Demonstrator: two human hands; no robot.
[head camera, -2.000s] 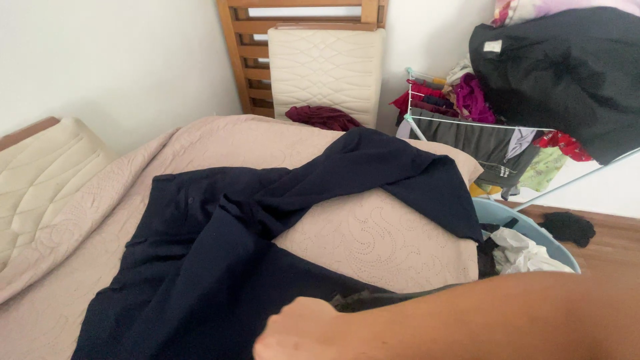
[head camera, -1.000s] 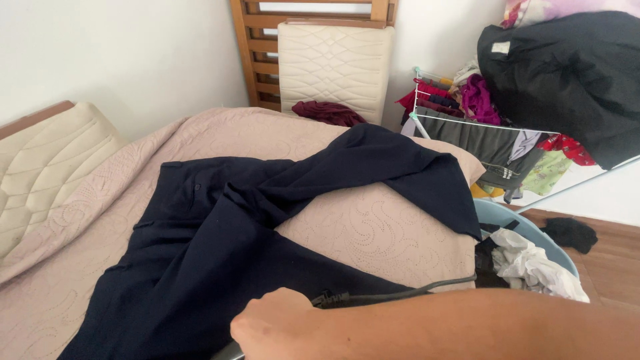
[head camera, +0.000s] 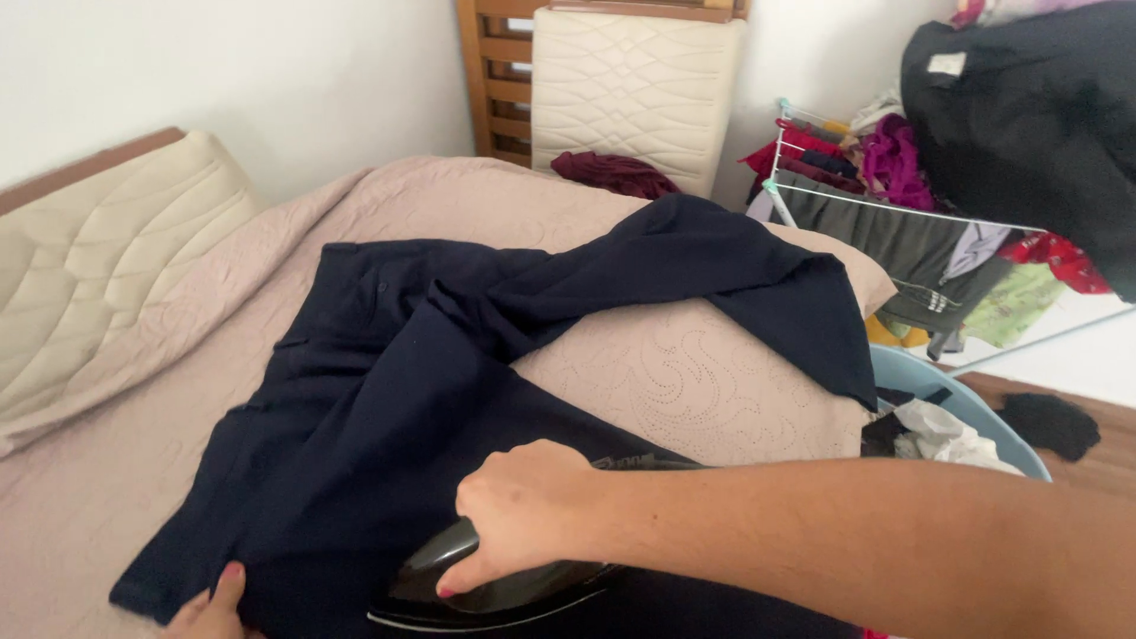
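Note:
Dark navy trousers (head camera: 355, 426) lie over a pale pink quilted cover, one leg folded back across the upper right. My right hand (head camera: 532, 515) is closed around the handle of a black clothes iron (head camera: 497, 590), whose tip points left on the cloth near the bottom edge. Part of its cord shows beyond my wrist. At the lower left, my left hand (head camera: 213, 612) touches the trousers near the waist end, thumb on top of the fabric; its other fingers are mostly cut off or hidden, so its grip is unclear.
The pink cover (head camera: 674, 382) spreads under the trousers. A maroon cloth (head camera: 612, 173) lies by a cream padded panel (head camera: 635, 89). On the right are a loaded drying rack (head camera: 896, 202), a large black garment (head camera: 1021, 124), a light-blue tub (head camera: 1003, 430) holding clothes, and a dark cloth (head camera: 1049, 426) on the floor.
My left hand has come into view at the lower left, on the trousers. The black iron's body now shows under my right hand, where it was mostly out of frame before.

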